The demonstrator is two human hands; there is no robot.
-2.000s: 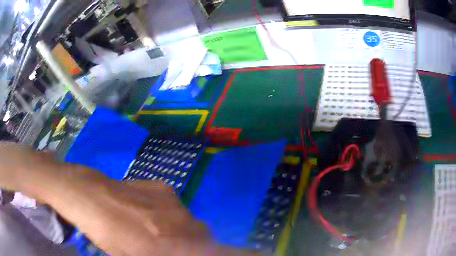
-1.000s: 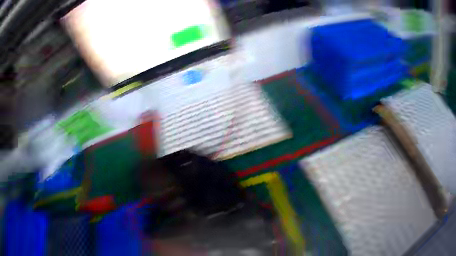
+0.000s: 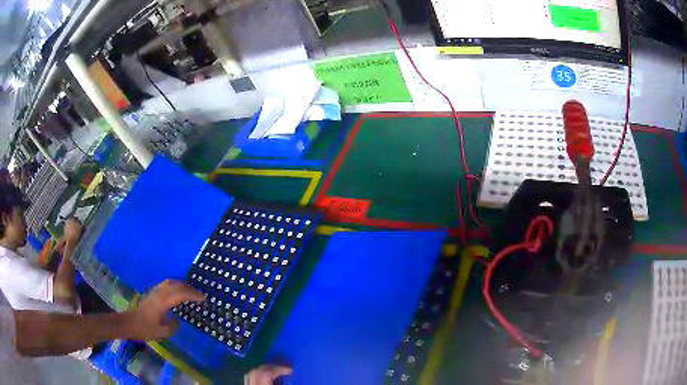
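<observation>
My left hand [image 3: 162, 308] reaches in from the left, fingertips at the lower left corner of a black foam tray [image 3: 245, 263] with rows of small shiny parts. Whether it pinches a part cannot be told. My right hand [image 3: 267, 375], probably, is cut off by the bottom edge; only its fingers show, beside the lower left edge of a flat blue cover [image 3: 354, 301]. What it holds is hidden. The cover lies over most of a second dark tray [image 3: 414, 338]. The black test fixture [image 3: 542, 278] stands on the right, its red lever handle [image 3: 577, 135] upright.
Another blue sheet [image 3: 166, 222] adjoins the black tray's left side. Behind are a blue bin [image 3: 279, 140] with white papers, a white dotted tray [image 3: 520, 154] and a monitor [image 3: 520, 37] with a green box. Another white tray [image 3: 670, 323] is at right. A person [image 3: 34, 263] sits far left.
The view swung right, then back left. Compared with the oldest frame, my left hand is farther left, uncovering the black tray. Fingers now show at the bottom edge.
</observation>
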